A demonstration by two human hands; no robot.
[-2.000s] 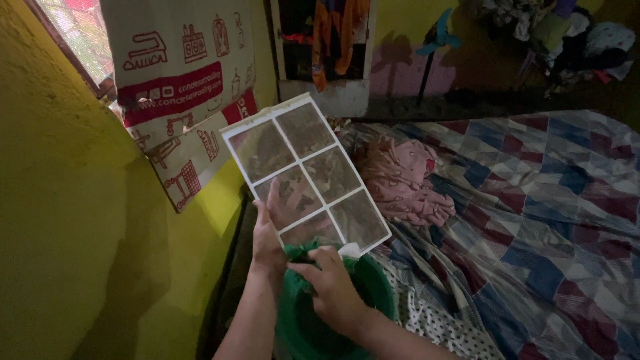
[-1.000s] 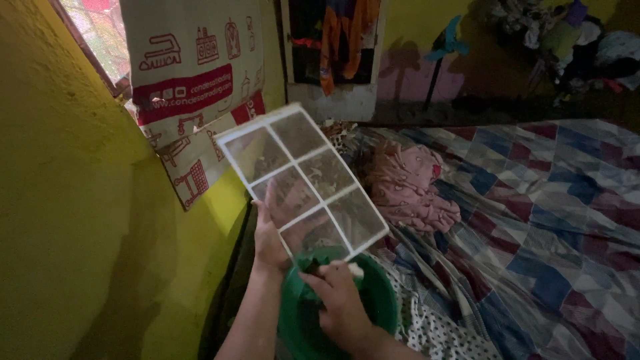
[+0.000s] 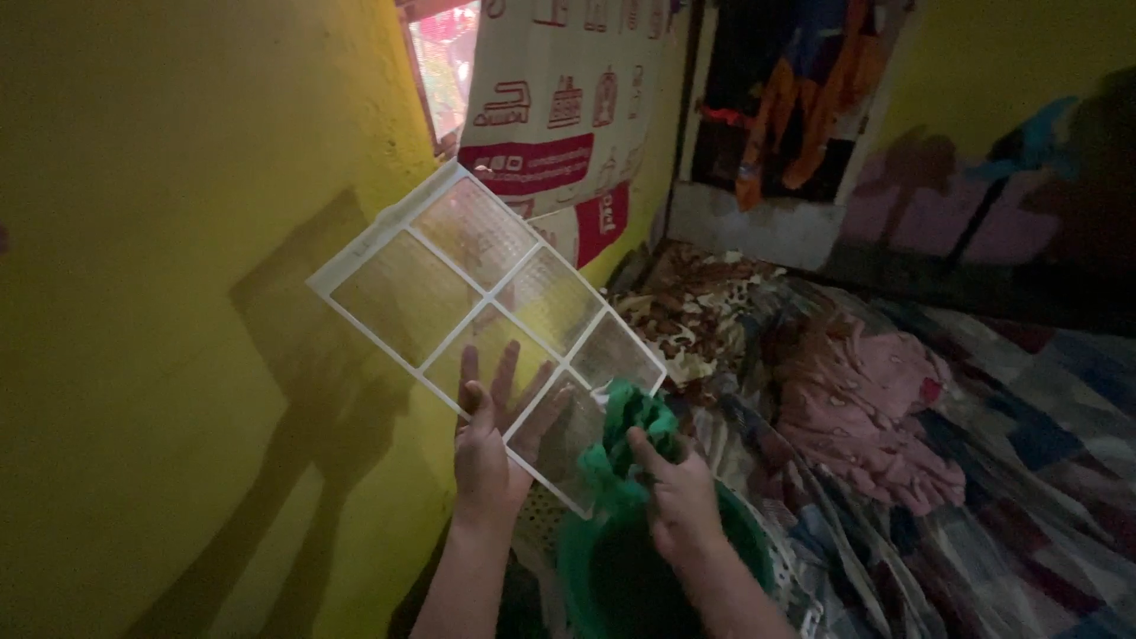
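Note:
A white-framed mesh filter panel, divided into several rectangular panes, is held tilted in front of me. My left hand grips its lower left edge, the thumb in front and the fingers showing through the mesh behind it. A wet-looking green cloth is bunched in my right hand, against the panel's lower right corner. Something small and white shows beside the cloth, too unclear to name. Below my right hand stands a green plastic bucket; its inside is dark.
A yellow wall rises close on the left, with a printed sheet hanging by a bright window. On the right, a pink garment lies on a patchwork-patterned cloth. Orange clothing hangs at the back.
The view has swung left. The panel now leans further to the left, and the green cloth has come up to its lower right corner. Both hands keep their hold.

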